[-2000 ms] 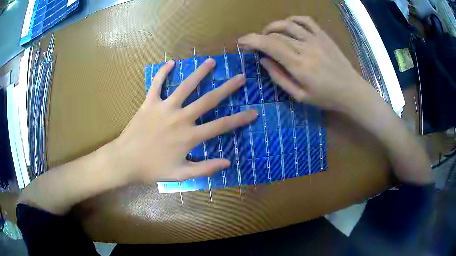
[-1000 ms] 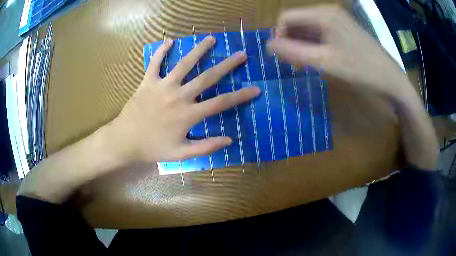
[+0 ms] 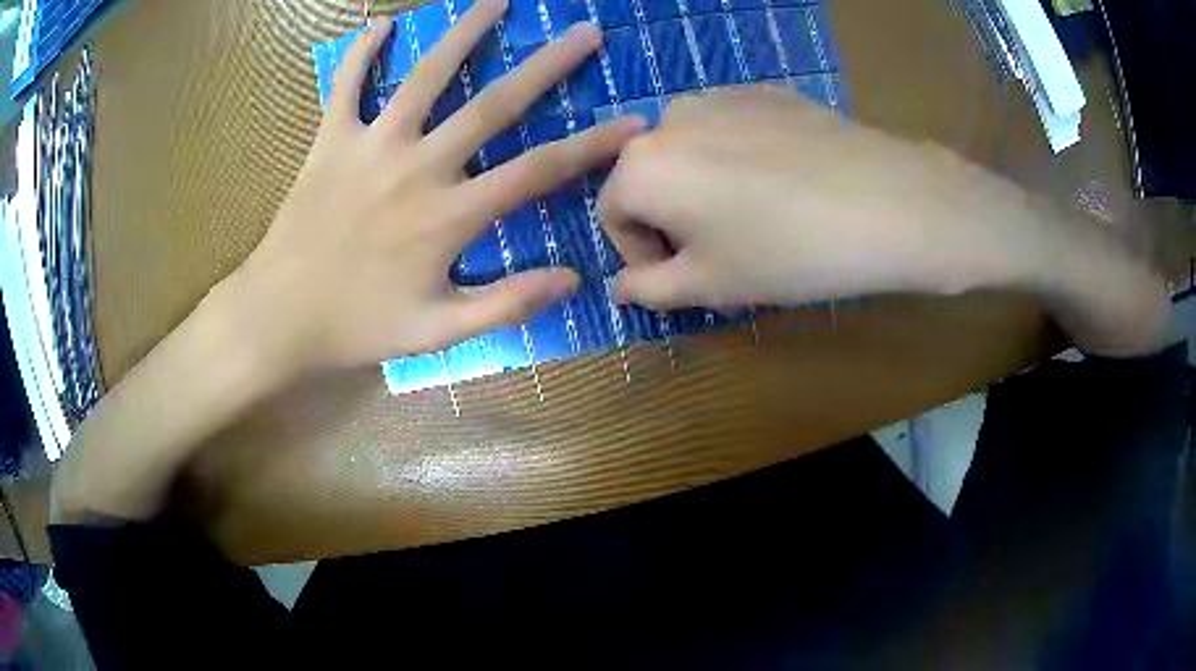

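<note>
A sheet of blue solar cells [image 3: 682,59] with silvery ribbon lines lies on the brown mat; thin ribbon ends stick out past its near edge. A white strip [image 3: 439,366] shows under the sheet's near left edge. My left hand [image 3: 407,223] lies spread flat over the left half of the sheet, fingers apart, holding nothing. My right hand [image 3: 787,203] is over the middle and right of the sheet, fingers curled, thumb and fingertips near the near edge beside my left index fingertip. Whether it pinches a ribbon cannot be told.
The brown mat [image 3: 590,459] reaches to its curved near edge by my lap. Silvery ribbon bundles and white strips [image 3: 39,288] lie at the left. More white strips [image 3: 1043,66] lie at the right. Another blue cell sheet [image 3: 53,39] is at the far left corner.
The view has tilted, so the sheet sits higher in the picture. My right hand has moved from the sheet's far edge to near its near edge. My left hand stays spread on the sheet.
</note>
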